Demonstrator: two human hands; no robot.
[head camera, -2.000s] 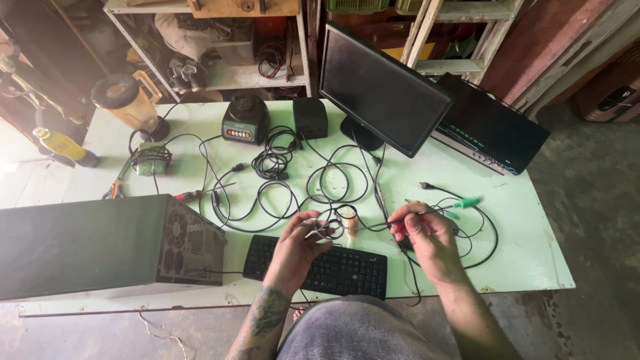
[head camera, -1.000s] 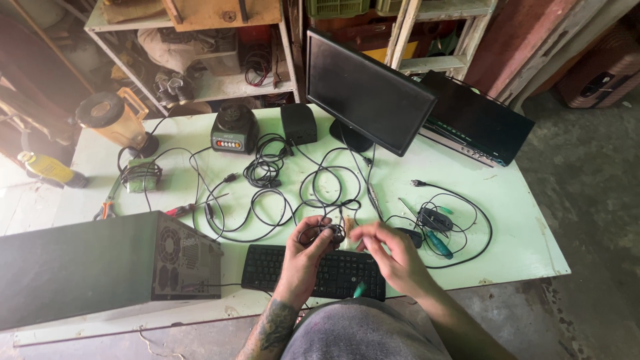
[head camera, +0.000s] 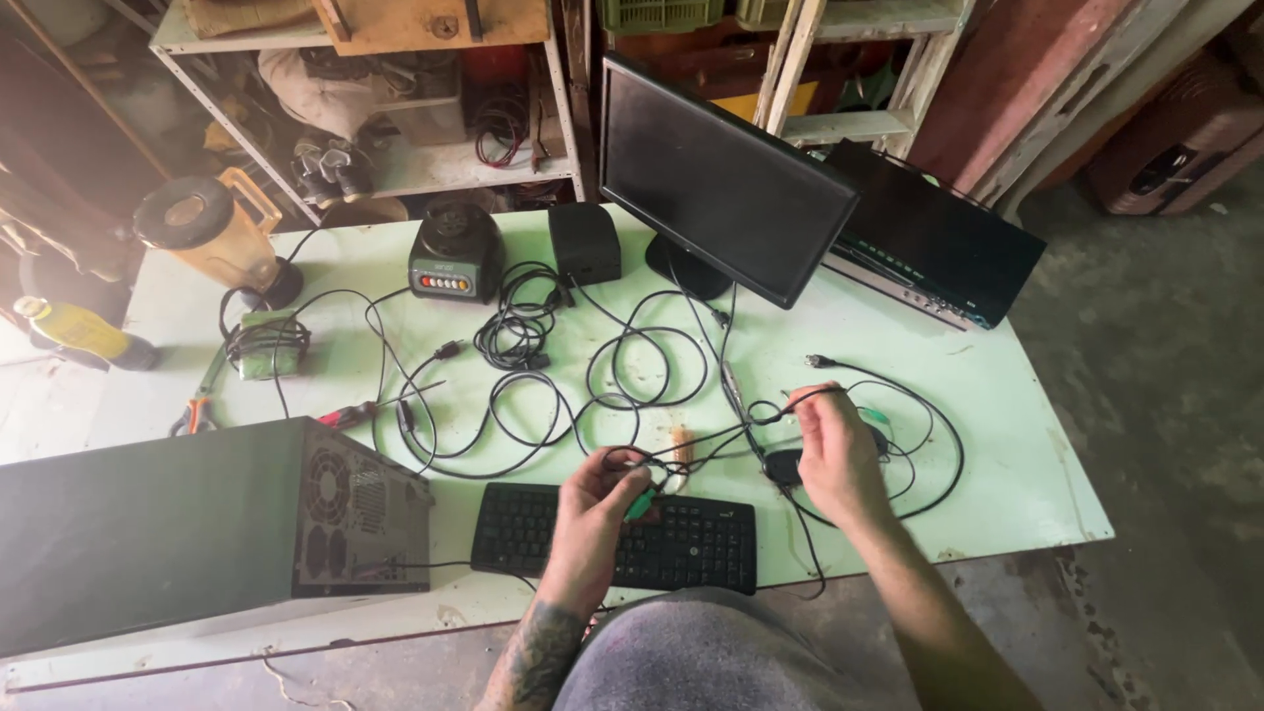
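My left hand (head camera: 604, 509) holds a gathered bit of black cable (head camera: 642, 456) above the keyboard (head camera: 691, 553), with a green plug (head camera: 640, 506) by its fingertips. To the right, my right hand (head camera: 829, 444) pinches a black cable between thumb and fingers, and strands run across from one hand to the other. Beneath the cables a brush-like item (head camera: 681, 454) lies near the keyboard's top edge. A dark object, perhaps a mouse (head camera: 785, 466), rests beside my right hand, partly hidden. Behind that hand another green plug (head camera: 873, 416) lies among thin cords.
A computer tower (head camera: 365, 523) lies at the left. Farther back stand a blender base (head camera: 454, 259), a black speaker-like box (head camera: 585, 245), a monitor (head camera: 721, 178) and a black electronic unit (head camera: 938, 237). Loose cables (head camera: 518, 326), a red-handled screwdriver (head camera: 348, 415) and pliers (head camera: 196, 415) are on the table.
My right hand has moved right, away from my left hand, drawing cable between them. One second ago both hands were close together over the keyboard.
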